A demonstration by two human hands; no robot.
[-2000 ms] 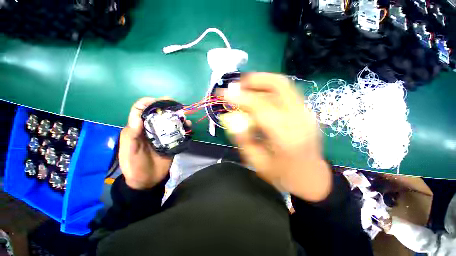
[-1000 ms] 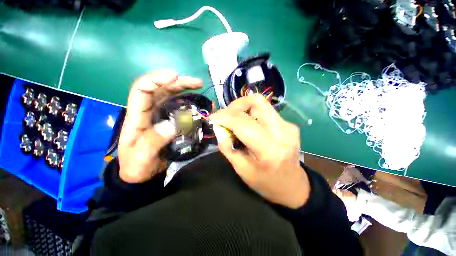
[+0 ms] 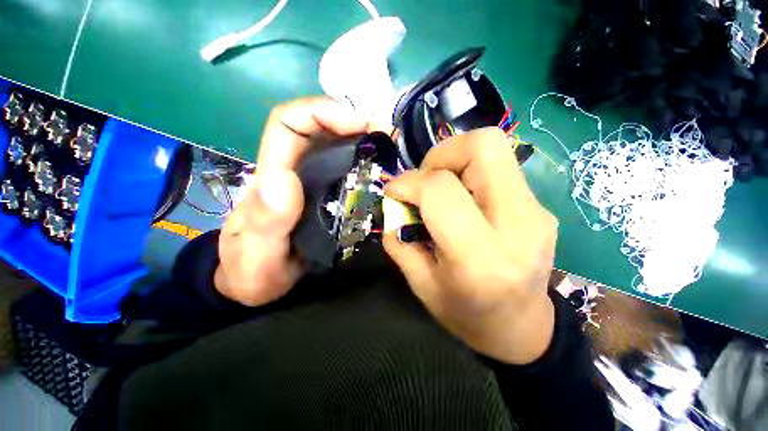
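My left hand point(image 3: 274, 202) holds a black camera head point(image 3: 318, 189) tilted on its side, with its silvery and yellowish board side facing right. My right hand point(image 3: 480, 236) is closed on a yellow-gripped tool point(image 3: 398, 216) at the board's edge, where thin coloured wires meet it. My fingers hide the tool's tip and the plugs. The open round black base housing point(image 3: 459, 105) lies just beyond my right hand, with coloured wires inside. It is joined to a white bracket point(image 3: 358, 63), and a white tail cable point(image 3: 253, 34) runs to the upper left.
A tangled pile of white loops point(image 3: 665, 202) lies on the green mat point(image 3: 194, 84) to the right. Black parts point(image 3: 648, 67) fill the upper right. A blue bin point(image 3: 109, 210) holds silvery modules at left. A blurred grey sleeve point(image 3: 737, 387) and white parts show lower right.
My left hand has turned the camera head onto its side. My right hand has stayed at its wires with the tool. The view has shifted, so the bracket and bin appear nearer the upper left.
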